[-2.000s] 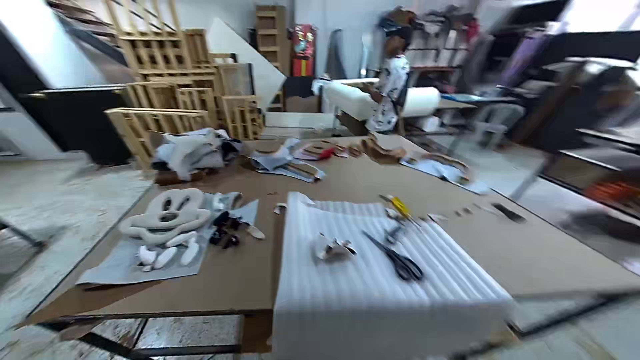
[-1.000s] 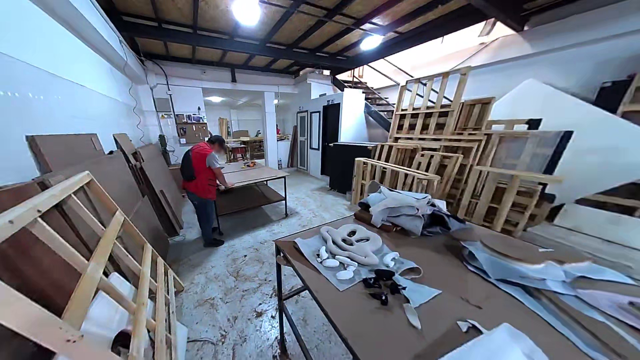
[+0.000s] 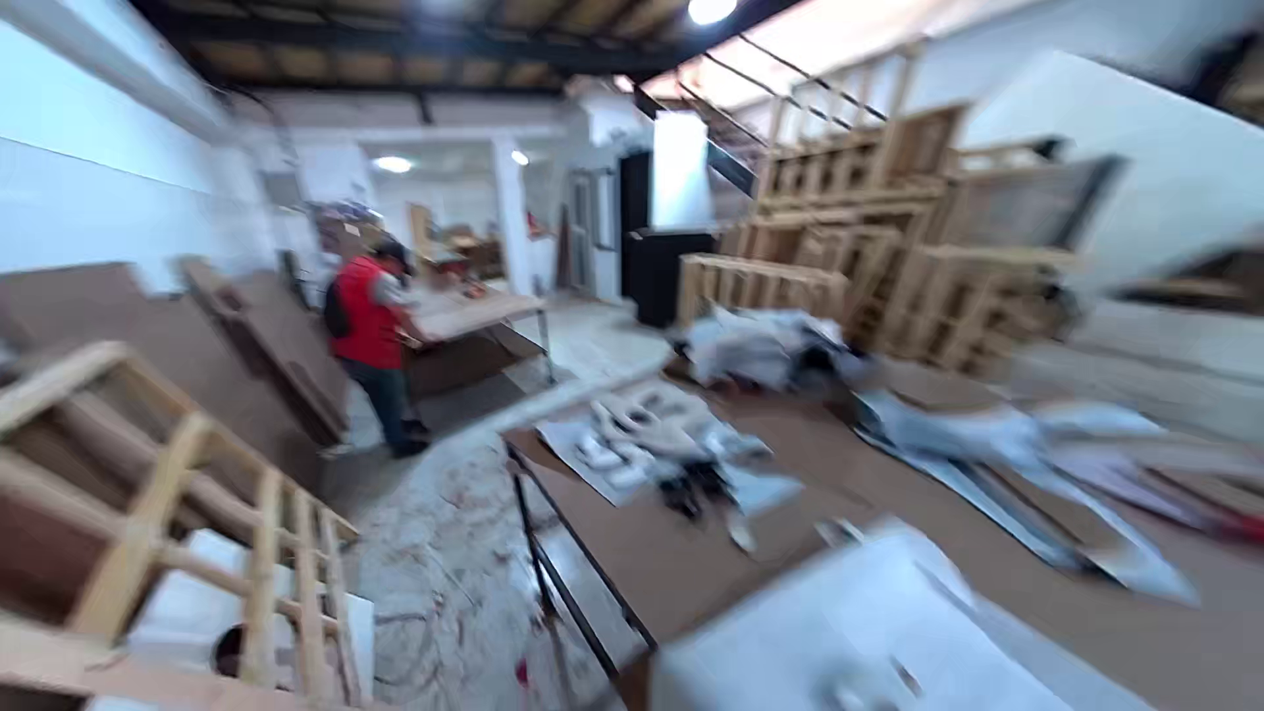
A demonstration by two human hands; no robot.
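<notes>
Neither my left hand nor my right hand shows in the blurred head view. Below, to the right, stands a work table (image 3: 632,563) with a brown top. On it lie cut foam pieces (image 3: 657,420) on grey sheet material, with small black pieces (image 3: 696,489) beside them. White foam sheeting (image 3: 839,622) covers the near part of the table. Crumpled grey-white material (image 3: 765,346) is heaped at the far corner, and strips of grey fabric (image 3: 1017,474) lie to its right.
A person in a red vest (image 3: 367,311) stands at another table (image 3: 474,314). Wooden frames (image 3: 267,553) lean at the near left, brown boards (image 3: 89,326) behind them. More wooden frames (image 3: 839,227) are stacked beyond the work table. Debris litters the floor (image 3: 434,573).
The view has swung far to the left since two seconds ago. The scissors and yellow-handled tool seen on the white sheeting then are out of view now.
</notes>
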